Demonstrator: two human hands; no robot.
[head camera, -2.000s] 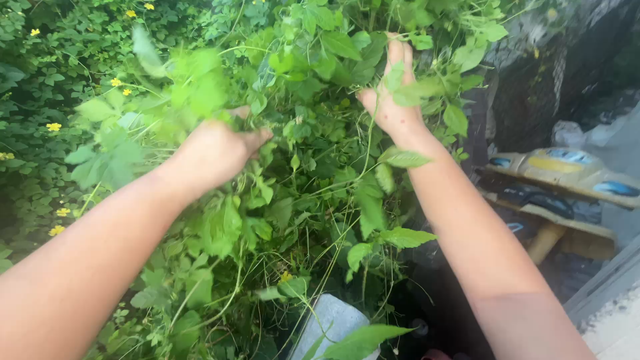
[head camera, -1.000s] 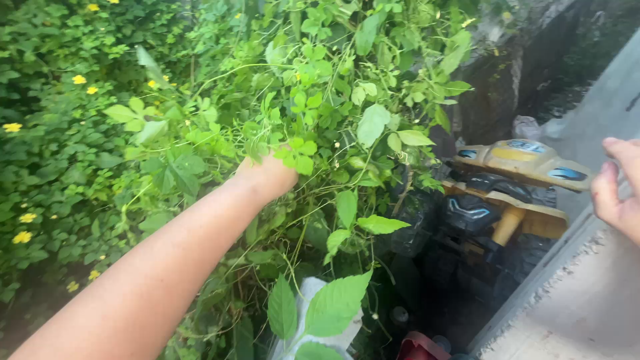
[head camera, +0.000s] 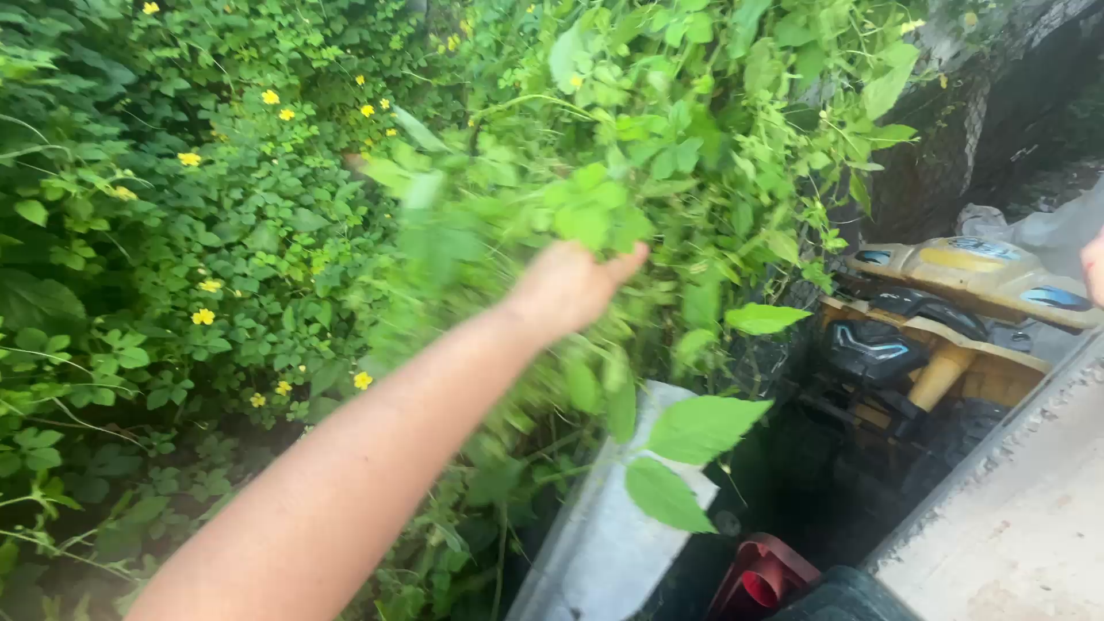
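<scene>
My left hand (head camera: 573, 289) reaches into a dense tangle of green leafy vines (head camera: 690, 198) near the middle of the view. Its thumb points right, and leaves cover part of the fingers. Both the hand and the leaves around it are blurred, so what the fingers grip cannot be made out for certain. Of my right hand (head camera: 1094, 267) only a sliver shows at the right edge, above a concrete ledge; the rest is cut off. Broad leaves (head camera: 703, 429) hang in front of a pale grey panel (head camera: 617, 526) below the left hand.
Yellow flowers (head camera: 203, 316) dot the foliage on the left. At right, a faded yellow plastic ride-on toy vehicle (head camera: 975, 267) lies beyond the rough-edged concrete ledge (head camera: 1018, 483). A red plastic object (head camera: 759, 573) and a dark container (head camera: 849, 595) are at the bottom. A stone wall (head camera: 927, 155) stands behind.
My right hand, among the vines two seconds ago, has moved right and is now mostly out of view. My left hand remains in the foliage, and the leaves around it have shifted.
</scene>
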